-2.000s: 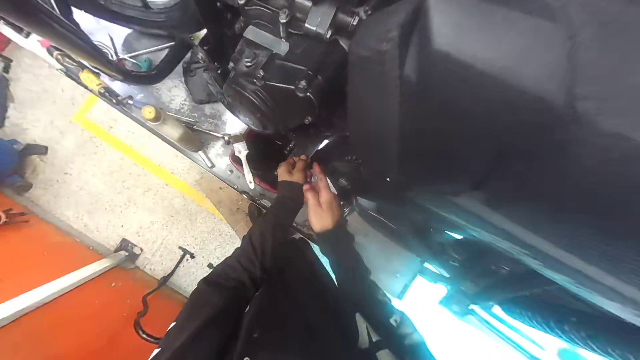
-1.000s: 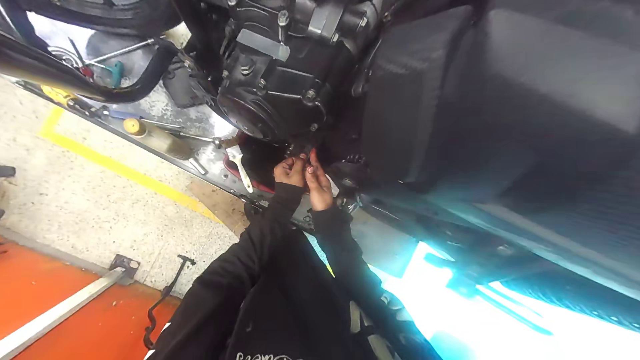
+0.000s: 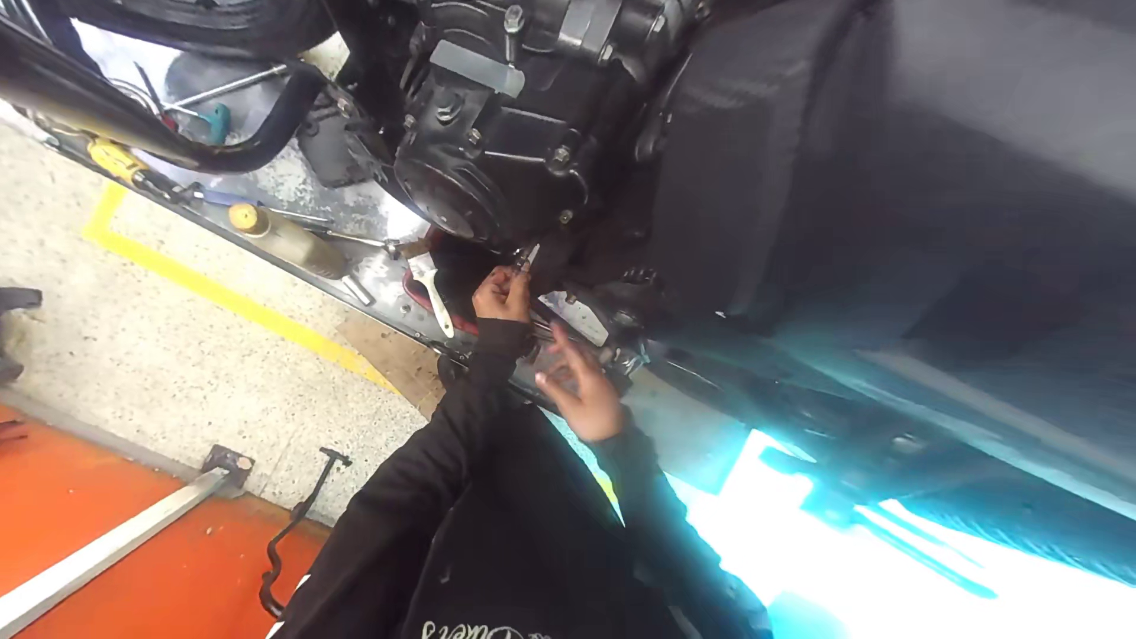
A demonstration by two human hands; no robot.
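Just below the black motorcycle engine [image 3: 506, 133], my left hand [image 3: 504, 293] has its fingers closed around a small metal part [image 3: 525, 257], too small to name. My right hand [image 3: 581, 390] is lower and to the right, fingers spread, with nothing in it, near the motorcycle's footrest area. A paintbrush with a white handle [image 3: 431, 291] lies left of my left hand, by the rim of a dark red container [image 3: 414, 286]. A plastic bottle with a yellow cap [image 3: 288, 241] lies farther left on the metal platform.
Screwdrivers and other tools lie along the metal platform [image 3: 200, 213], with a yellow-handled tool [image 3: 115, 161] at the far left. A black frame tube [image 3: 177, 146] crosses above them. A bent black lever [image 3: 297, 524] lies on the floor at lower left. Bright light glares at lower right.
My right hand has moved away from my left hand, down and to the right, and its fingers have spread. My left hand stays below the engine.
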